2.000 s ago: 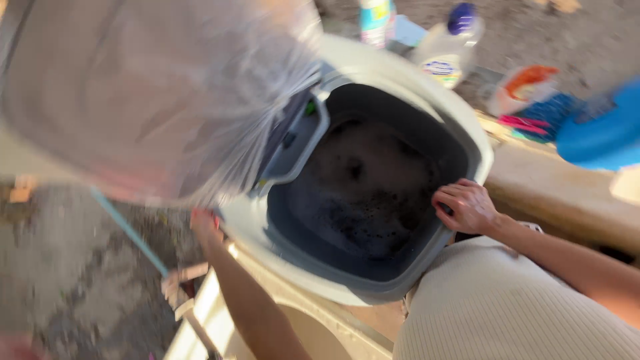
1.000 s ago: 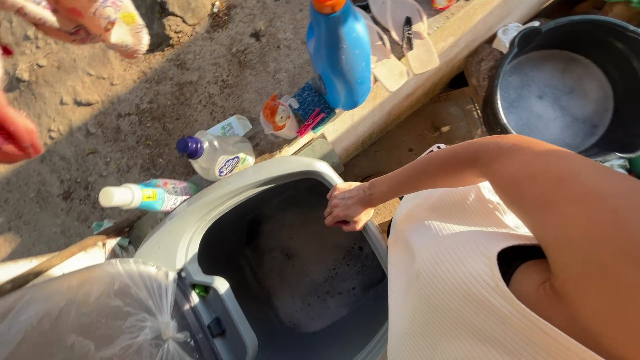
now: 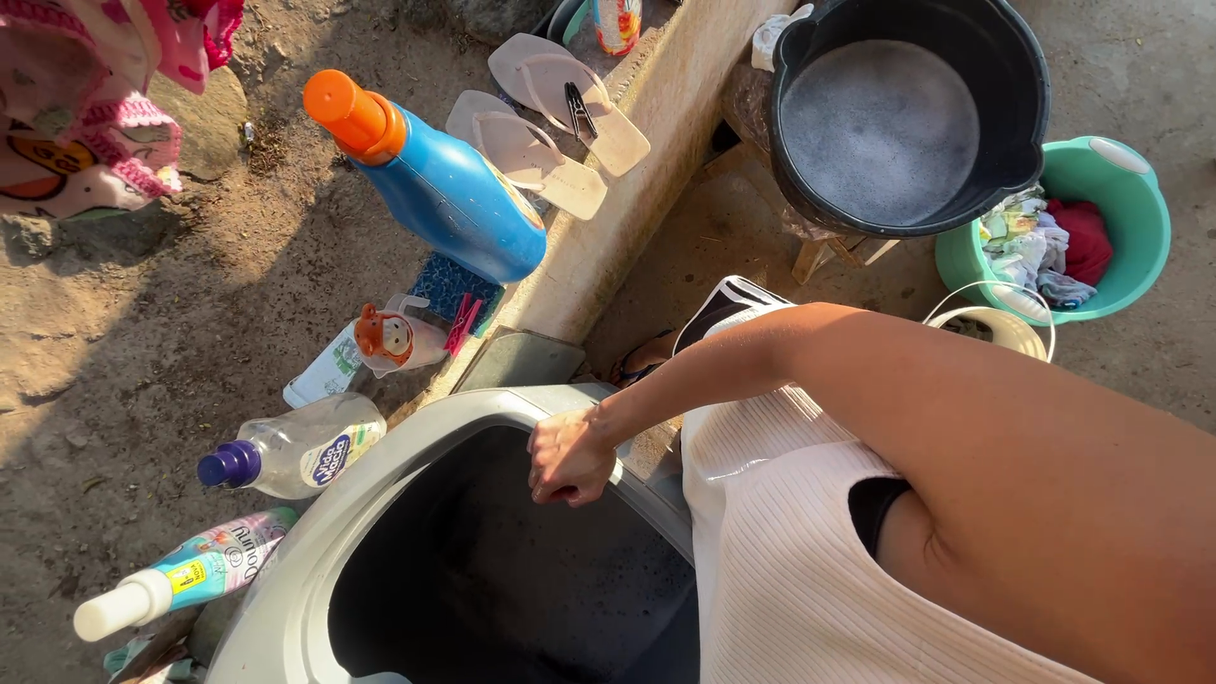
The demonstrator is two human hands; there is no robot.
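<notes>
My right hand (image 3: 572, 456) is closed over the near rim of a grey plastic top-loading washing machine (image 3: 370, 494), fingers curled toward the inside. Dark, cloudy water with some foam lies in the shadowed tub; whether anything is under it cannot be told. My left hand is out of view. Beside the machine's far edge lean a clear bottle with a purple cap (image 3: 309, 446) and a Downy bottle with a white cap (image 3: 204, 565).
Along the ledge are a blue bottle with orange cap (image 3: 446, 195), flip-flops (image 3: 541, 152), a pink clothespin (image 3: 463, 323) and an orange-and-clear packet (image 3: 394, 337). A black basin of soapy water (image 3: 1016, 95), a green basin with clothes (image 3: 1145, 228) and a white bucket (image 3: 1016, 332) stand right.
The view has swung strongly toward the basins. My left hand and the plastic-covered lid, seen two seconds ago, are out of view. My right hand stays at the rim.
</notes>
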